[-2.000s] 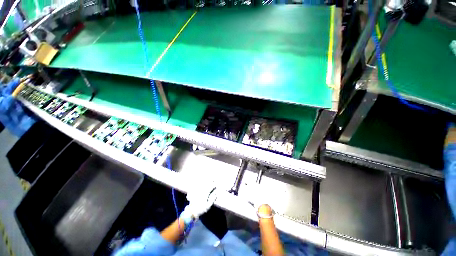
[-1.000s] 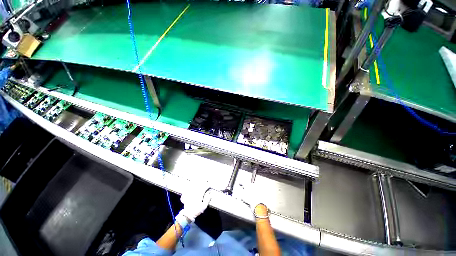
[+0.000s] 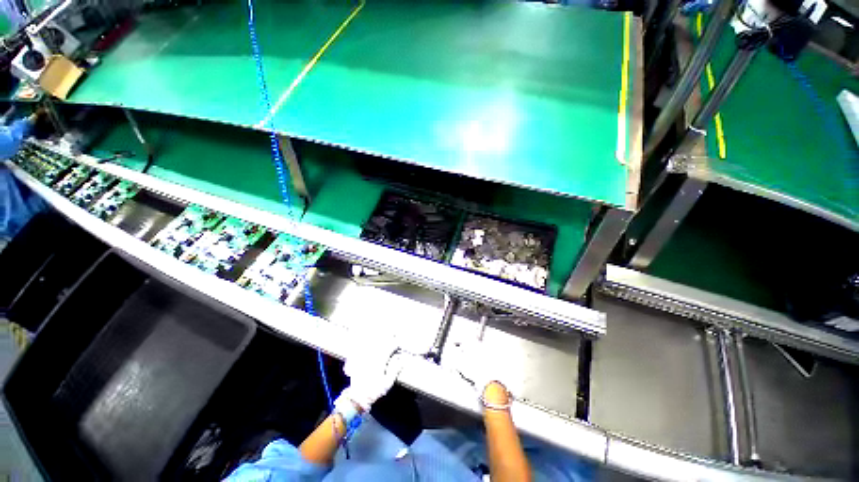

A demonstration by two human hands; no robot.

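Observation:
Green circuit boards (image 3: 281,267) lie in a row between the conveyor rails, left of my hands. My left hand (image 3: 371,375), in a white glove with a blue band at the wrist, rests at the near conveyor rail (image 3: 556,429). Its fingers are washed out by glare. My right hand (image 3: 494,395) is at the same rail, further right. A thin bracelet shows at its wrist, and its fingers cannot be made out against the bright metal bed. No held object is visible in either hand.
A blue coiled cord (image 3: 279,169) hangs across the view. A dark-parts tray (image 3: 411,224) and a light-parts tray (image 3: 505,249) sit under the green bench (image 3: 396,85). A black tote (image 3: 160,367) stands lower left. A person's blue sleeve (image 3: 13,139) shows far left.
The camera view has shifted slightly. My hands stay at the near rail, and the boards keep about the same places. The person's arm at the far right is out of view.

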